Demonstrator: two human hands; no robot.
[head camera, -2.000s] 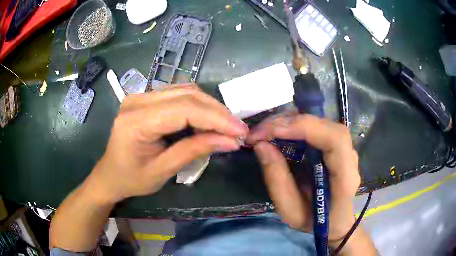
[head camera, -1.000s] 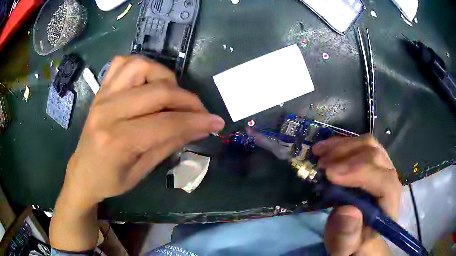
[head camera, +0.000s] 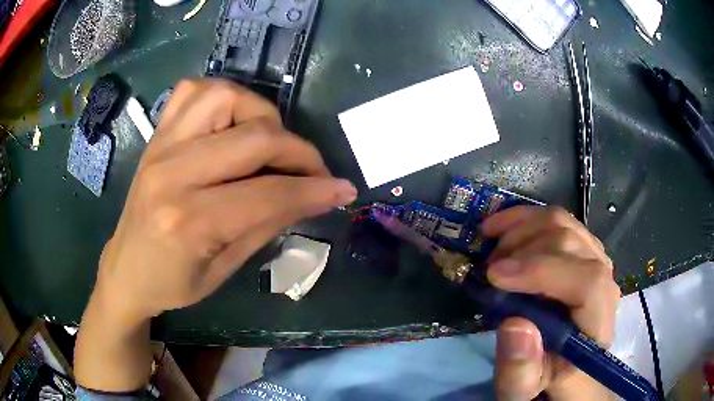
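Note:
The blue circuit board (head camera: 442, 222) lies on the dark green mat below the white card (head camera: 419, 125). My right hand (head camera: 548, 290) holds the dark blue soldering iron (head camera: 575, 345); its tip is at the board's left end. The fingers of my right hand also overlap the board's right part. My left hand (head camera: 227, 196) pinches a small part with a thin red wire (head camera: 362, 211) at its fingertips, just left of the board. The pinched part is mostly hidden.
A grey phone frame (head camera: 262, 39) lies behind my left hand. A clear dish of silver grains (head camera: 92, 31) is upper left. Tweezers (head camera: 583, 125) and a black tool (head camera: 679, 102) lie right. An off-white scrap (head camera: 299, 268) is near the bench edge.
Over the frames my hands moved apart and the iron swung down from upright to point left at the board. Since a second ago its tip has shifted slightly left.

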